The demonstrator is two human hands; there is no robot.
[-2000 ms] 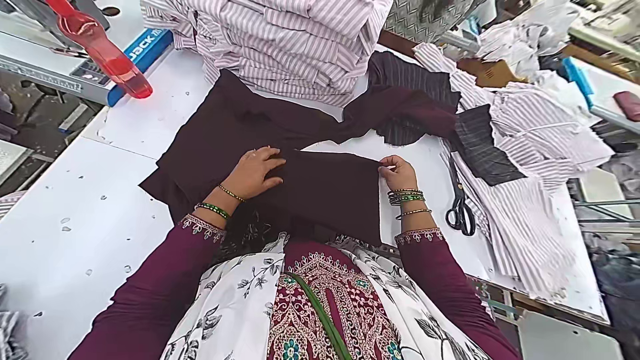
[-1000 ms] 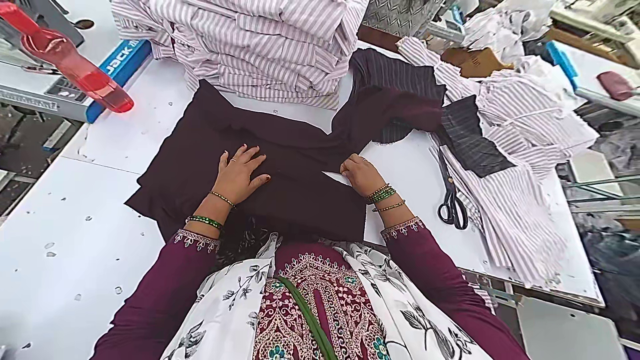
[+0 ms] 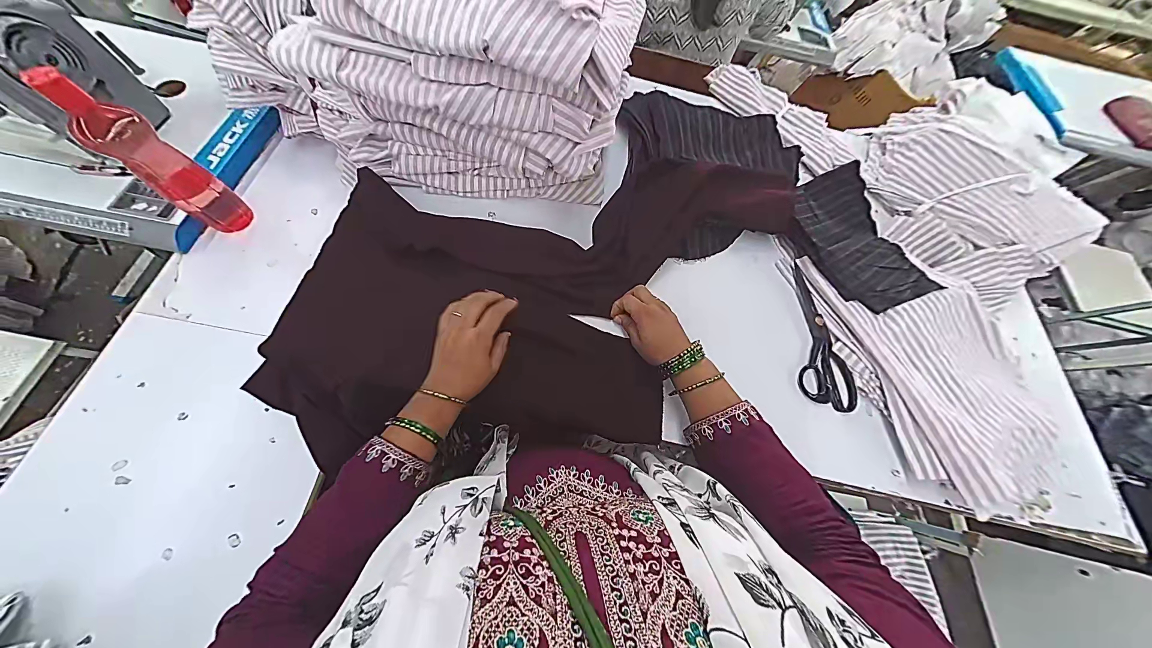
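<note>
Dark maroon fabric [image 3: 432, 306] lies spread over the white table in front of me. My left hand [image 3: 470, 346] rests on its middle, palm down, fingers slightly apart. My right hand [image 3: 650, 326] pinches the fabric's edge at the right, beside a narrow gap where the white table shows. From there the cloth runs up and right, over a dark striped fabric piece [image 3: 720, 135]. Another dark striped piece [image 3: 859, 238] lies on pale striped cloth. Black-handled fabric shears [image 3: 823, 364] lie to the right of my right hand, apart from it.
A tall pile of pink-and-white striped fabric [image 3: 450, 90] stands at the back. A red plastic bottle [image 3: 153, 162] leans at the left by a blue-edged machine part [image 3: 229, 153]. More striped cloth [image 3: 972, 387] spreads over the right side of the table [image 3: 180, 468].
My right hand was at the fabric's upper right corner two seconds ago; it has moved left along the edge. My left hand stays on the cloth.
</note>
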